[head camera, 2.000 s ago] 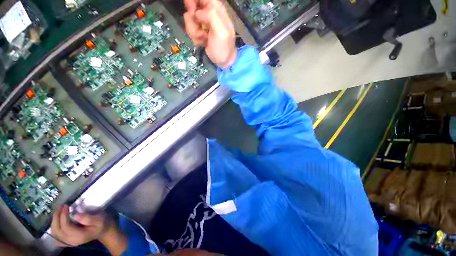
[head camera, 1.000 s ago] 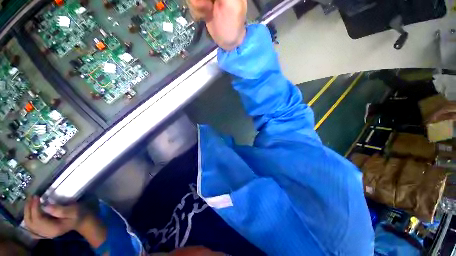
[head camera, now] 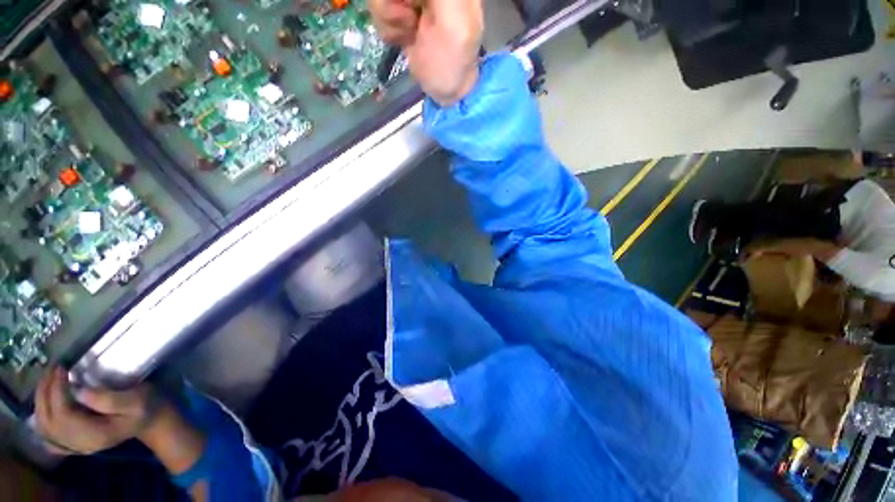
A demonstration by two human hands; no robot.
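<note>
Green circuit boards (head camera: 236, 113) with orange and silver-white parts lie in flat grey-green carriers (head camera: 182, 211) with dark raised frames. A long bright conveyor rail (head camera: 265, 235) runs along the carriers' near edge. My left hand (head camera: 93, 407), bare, is curled around the rail's lower left end, partly in shadow. My right hand (head camera: 437, 44) is at the top edge, above the rail and beside a board. Its fingers are bent and partly cut off by the picture's edge; whether they hold anything cannot be seen.
A black machine part with a crank handle (head camera: 782, 88) is at the upper right. A person in white and dark clothing (head camera: 868, 235) bends over brown cartons (head camera: 795, 373) at the right. Yellow lines mark the green floor.
The view has shifted, so boards and rail sit higher and further left than two seconds ago. My right hand has stayed near the top edge, my left on the rail. A person has appeared at right.
</note>
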